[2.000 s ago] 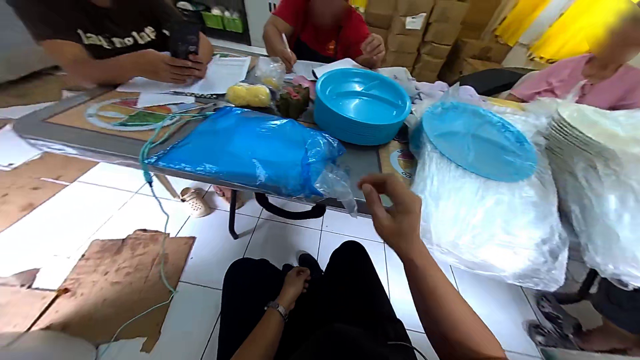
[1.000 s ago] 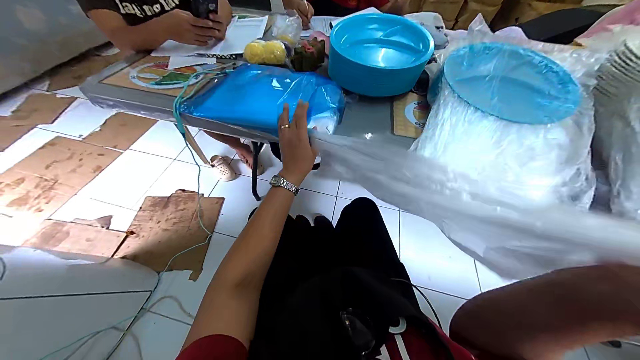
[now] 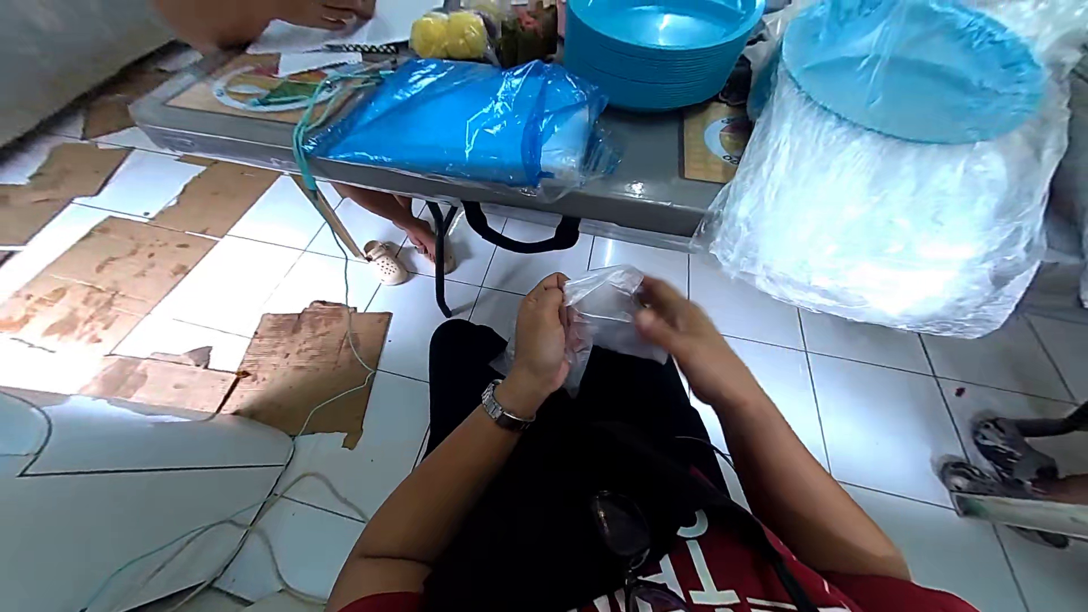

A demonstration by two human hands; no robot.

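Note:
A crumpled clear plastic bag [image 3: 608, 310] is between my two hands above my lap. My left hand [image 3: 541, 336], with a metal watch on its wrist, grips the bag's left side. My right hand [image 3: 680, 327] holds its right edge between thumb and fingers. Beyond them on the table lies a blue plastic packet [image 3: 459, 123] in clear wrap. Behind it to the right stands a stack of blue plastic basins [image 3: 663, 59]. Further right is a large clear-wrapped bundle [image 3: 884, 212] with a round light-blue top.
The grey table's edge [image 3: 408, 177] runs across in front of me, with a black handle [image 3: 520, 242] below. Teal twine [image 3: 306, 144] hangs from it to the floor. Yellow balls of twine [image 3: 449, 36] lie at the back. Another person's hand [image 3: 327, 10] rests at upper left.
My left hand has come back from the blue packet to above my lap. The clear plastic, stretched out to the right a second ago, is now bunched between both hands. The view has tilted down.

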